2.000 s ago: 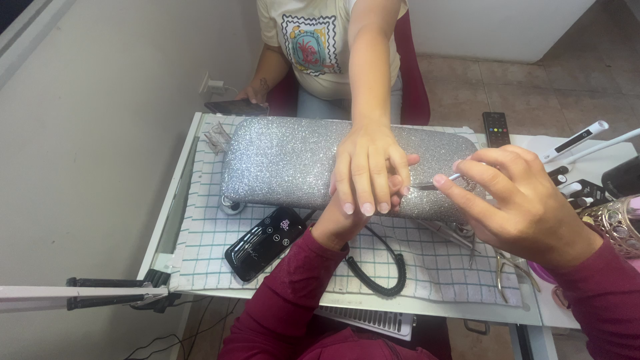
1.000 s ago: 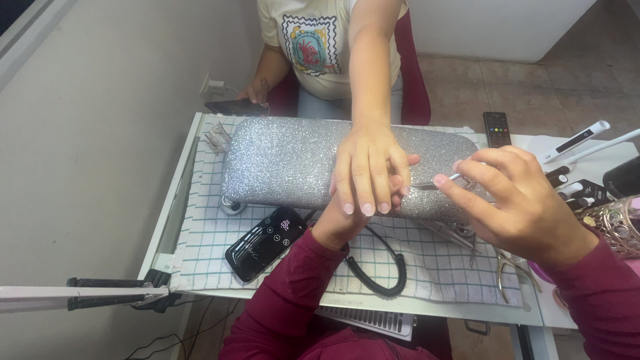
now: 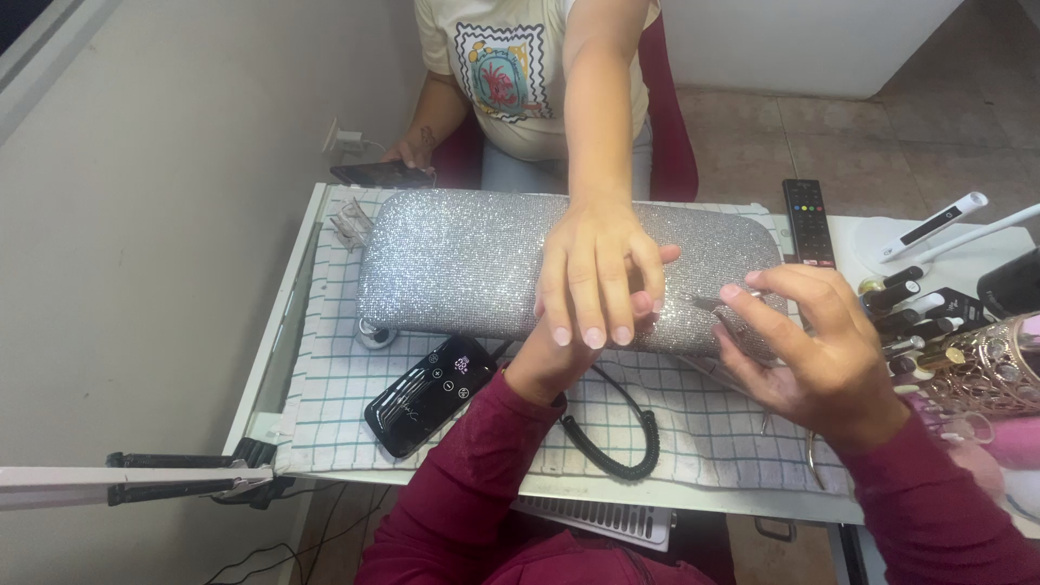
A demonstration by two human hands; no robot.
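Note:
My left hand (image 3: 561, 353) holds another person's hand (image 3: 597, 264) from below, its palm and most fingers hidden under that hand. The other person's hand lies palm down over a silver glitter armrest (image 3: 455, 260), fingers pointing toward me. My right hand (image 3: 804, 349) grips a small metal tool (image 3: 727, 313), which looks like cuticle nippers or small scissors, with its tip just right of that person's fingers. A gap shows between the tip and the fingers.
A black nail drill control unit (image 3: 431, 396) with a coiled cable (image 3: 613, 463) lies on the checkered towel (image 3: 496, 439). A remote control (image 3: 807, 223), several polish bottles (image 3: 902, 301) and a jewelled holder (image 3: 991, 349) stand right. The person's other hand holds a phone (image 3: 382, 173).
My right hand has turned a little and its fingers have opened slightly around the metal tool, which has drawn back from the other person's fingers. My left hand holds the same place.

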